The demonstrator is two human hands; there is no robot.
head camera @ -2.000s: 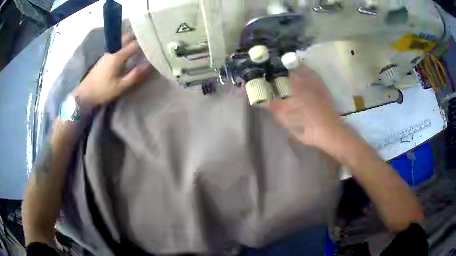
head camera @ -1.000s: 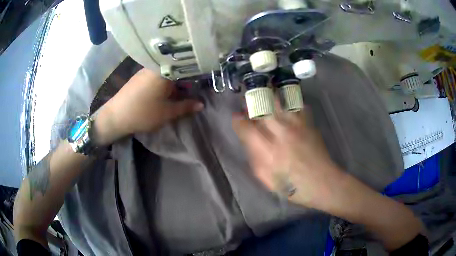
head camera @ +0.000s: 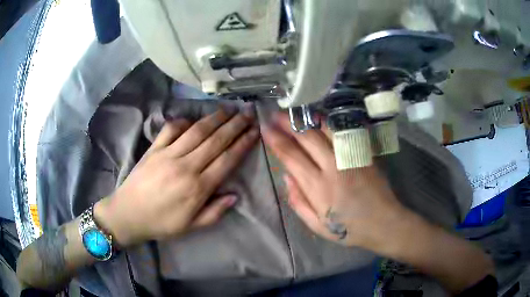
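Note:
A large taupe garment piece (head camera: 232, 255) lies spread under the sewing machine head (head camera: 255, 35). A thin dark seam (head camera: 278, 203) runs down the cloth between my hands, towards the needle area. My left hand (head camera: 180, 174) lies flat on the cloth left of the seam, fingers pointing up to the machine. My right hand (head camera: 331, 185) lies on the cloth right of the seam, slightly blurred, its fingers partly behind the wire guides and the tension dials (head camera: 352, 148). Neither hand grips anything. The needles and presser foot are hidden under the head.
A dark padded lever (head camera: 107, 20) hangs at the upper left. The white table with its printed measuring scale (head camera: 494, 177) shows at the right, with something blue (head camera: 483, 213) below it. The cream machine body fills the upper right.
The garment has been spread flatter and its seam now runs straight between my hands. My left hand has moved down and opened flat; my right hand has moved up beside the seam. The view is closer.

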